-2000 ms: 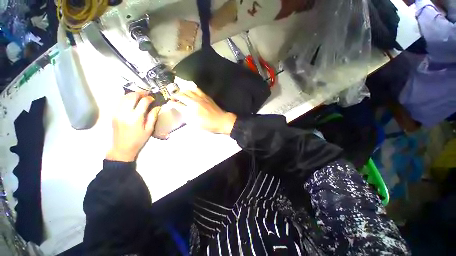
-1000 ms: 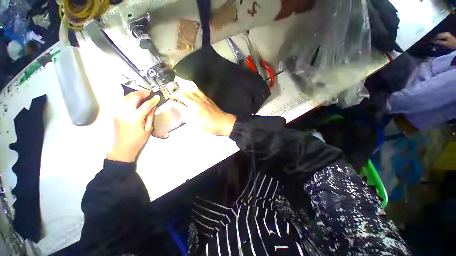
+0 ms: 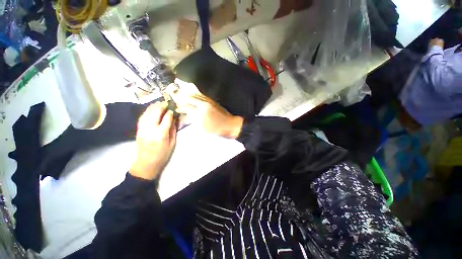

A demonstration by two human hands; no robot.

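A black cut piece (image 3: 96,126) lies across the white table, from the left stack to my left hand. My left hand (image 3: 156,136) is at the needle area with its fingertips closed on the end of that piece. My right hand (image 3: 205,114) is beside it, palm down, fingertips near the presser foot (image 3: 164,83); glare and the fingers hide what it touches. The left stack of cut pieces (image 3: 26,177) lies at the table's left edge. The right stack of cut pieces (image 3: 225,83) lies behind my right hand.
A white rounded lamp-like body (image 3: 76,91) stands left of the needle. Red-handled scissors (image 3: 271,73) lie behind the right stack. A clear plastic bag (image 3: 339,50) hangs at the right. A dark strap (image 3: 204,25) crosses the machine arm (image 3: 243,15). A person in lavender (image 3: 438,86) is at the far right.
A black piece now stretches from the needle area to the left stack. My left hand has moved right, towards my right hand. The neighbour's arm has shifted.
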